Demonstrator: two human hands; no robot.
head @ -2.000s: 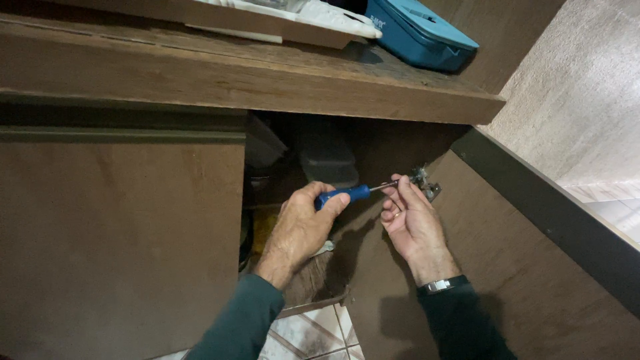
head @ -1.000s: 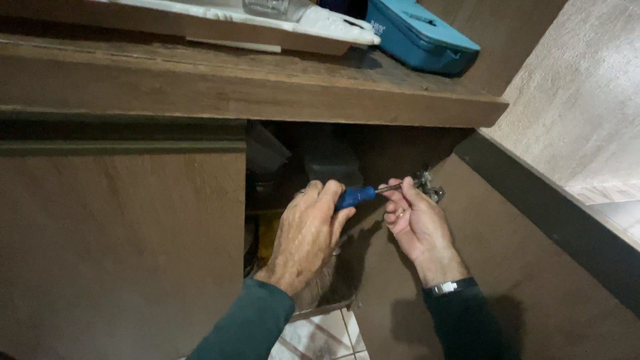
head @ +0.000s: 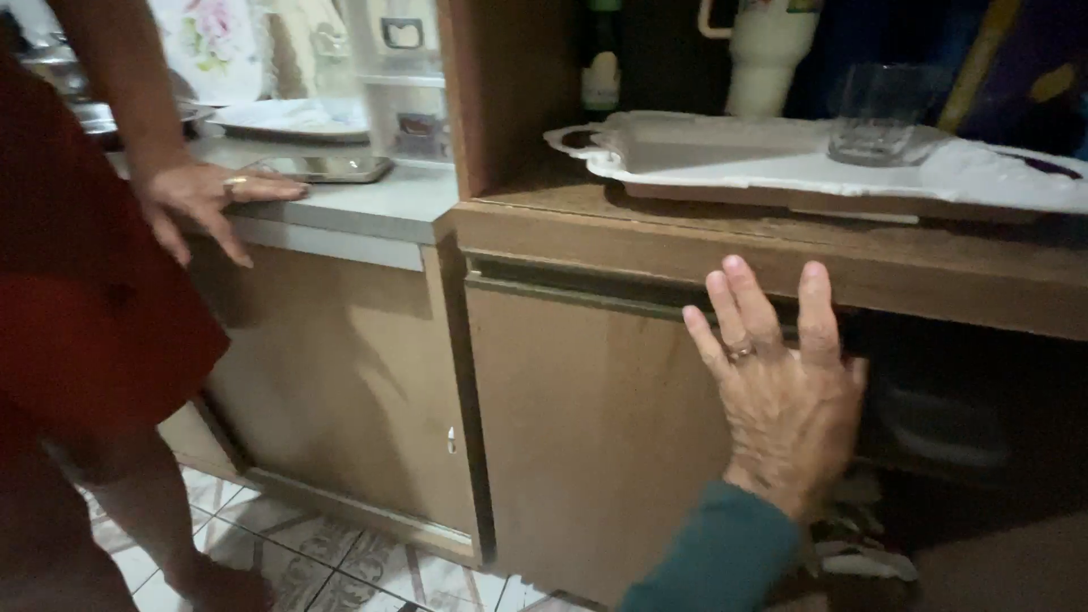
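My left hand (head: 782, 391) is raised with its fingers spread and holds nothing. It is in front of the right edge of a closed wooden cabinet door (head: 586, 408), just under the wooden shelf edge (head: 952, 285); whether the fingertips touch the wood I cannot tell. A ring and a dark green sleeve (head: 722, 552) show on this side. To its right is the dark opening of the cabinet (head: 977, 382), with a dim clear container (head: 943, 433) inside. My right hand, the blue screwdriver and the metal hinge are out of view.
A person in red (head: 93, 280) stands at the left, a hand (head: 208, 191) on the grey counter (head: 399, 204) beside a phone-like flat object (head: 323, 168). A white tray (head: 722, 174) bearing a drinking glass (head: 875, 119) sits on the shelf. Below is a patterned tile floor (head: 340, 561).
The view has swung left, bringing the other person in. My left hand has let go of the blue screwdriver and its fingers are spread. My right hand has gone out of view.
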